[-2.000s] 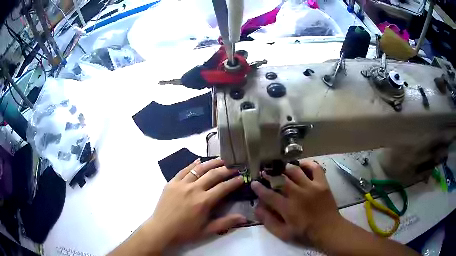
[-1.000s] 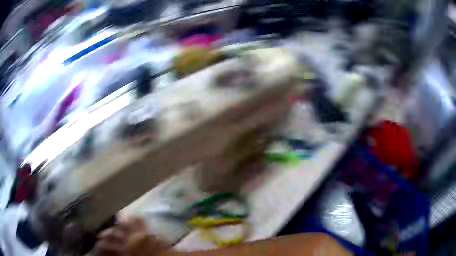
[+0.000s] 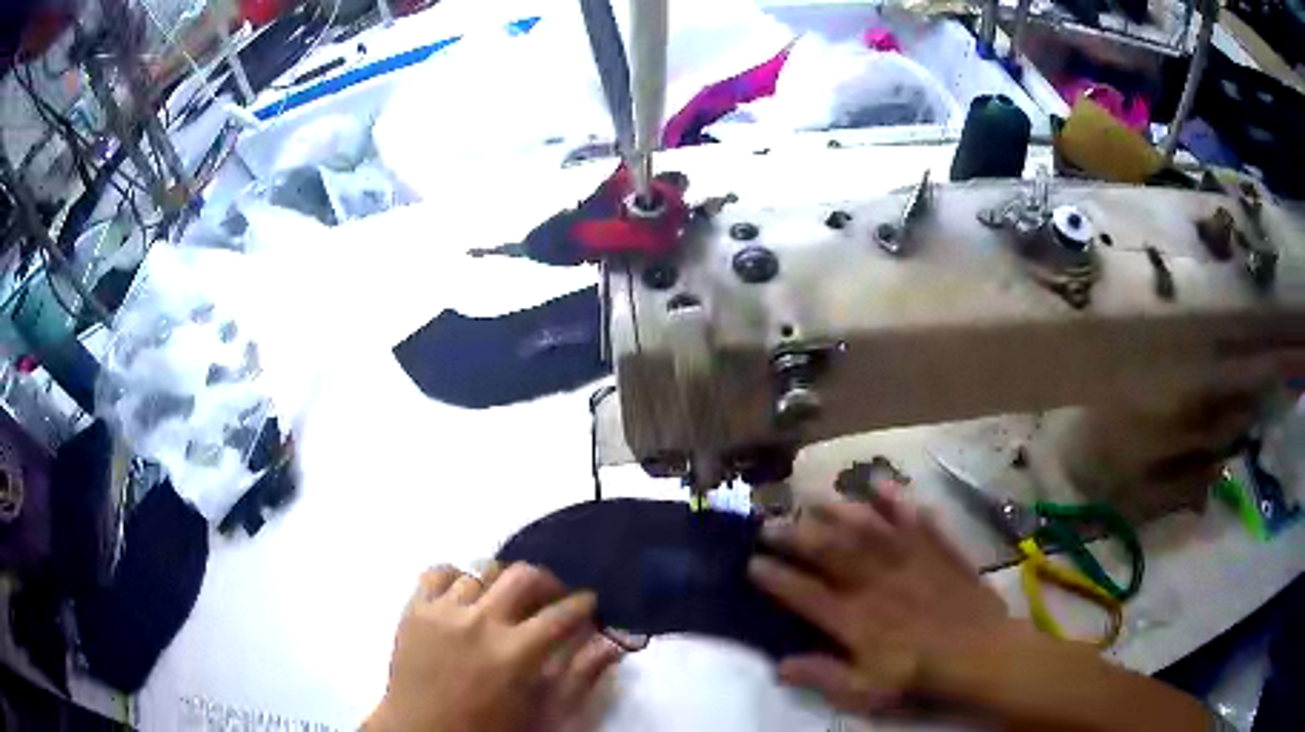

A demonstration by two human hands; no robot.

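Observation:
A dark curved fabric piece [image 3: 651, 561] lies in front of the needle area of the sewing machine [image 3: 859, 322], with a faint label patch near its middle. My left hand [image 3: 501, 644] holds its left end, fingers curled. My right hand [image 3: 895, 601] is on its right end, slightly blurred, fingers spread over the fabric. The presser foot and needle are just behind the piece's top edge, too small to make out clearly.
Another dark crescent [image 3: 501, 350] lies left of the machine head. A clear bag of dark bits [image 3: 186, 379] is at left, with dark crescents [image 3: 143, 586] at the left edge. Scissors [image 3: 1059, 551] lie at right. A red cloth [image 3: 630, 215] wraps the post.
The view swung right and has returned. The dark piece, earlier under the machine head, is now in front of it, spread between both hands, which have moved apart.

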